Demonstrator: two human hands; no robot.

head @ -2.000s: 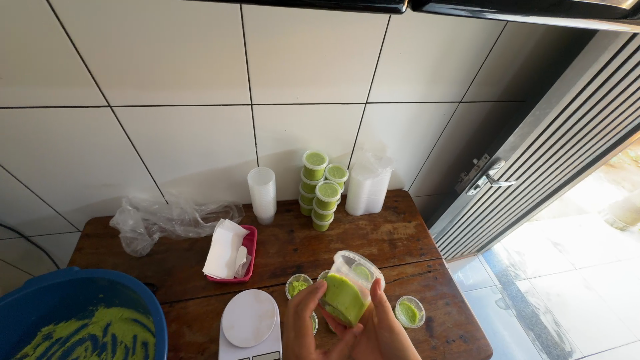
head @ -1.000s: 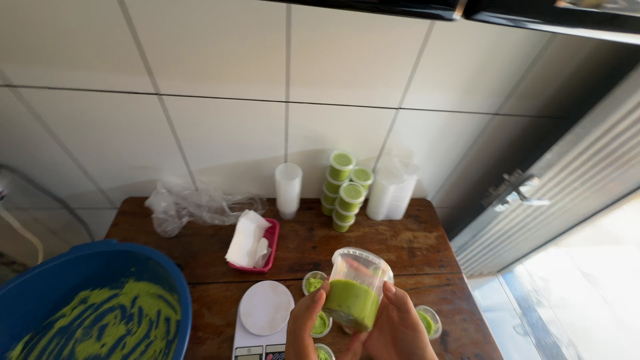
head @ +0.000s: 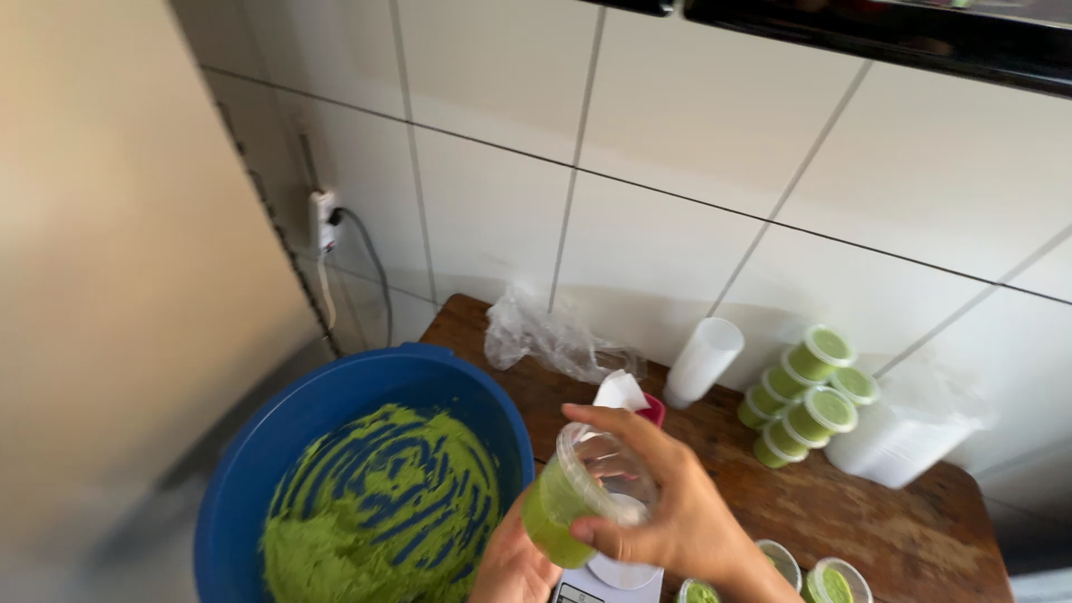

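A clear plastic cup of green paste (head: 557, 512) is tilted above the kitchen scale (head: 624, 574). My left hand (head: 515, 559) supports it from below, its fingers partly hidden. My right hand (head: 682, 502) curls its thumb and fingers around clear, blurred plastic at the cup's rim; whether that includes a separate lid, I cannot tell. To the left, a blue plastic tub (head: 251, 444) has green paste (head: 335, 536) streaked inside. Small open cups of green paste (head: 829, 582) stand at the lower right, and lidded green cups (head: 791, 389) are stacked near the wall.
On the wooden table (head: 904, 519) a tall stack of empty cups (head: 706, 360), a crumpled plastic bag (head: 544, 339), a bagged white stack (head: 896, 435) and a pink tray with white paper (head: 620, 392) line the wall. A power strip (head: 323, 219) with cords hangs at left.
The view has swung left, bringing the tub and power strip further in. The cup, held upright between my hands a second ago, is now tilted, with my right hand over its rim.
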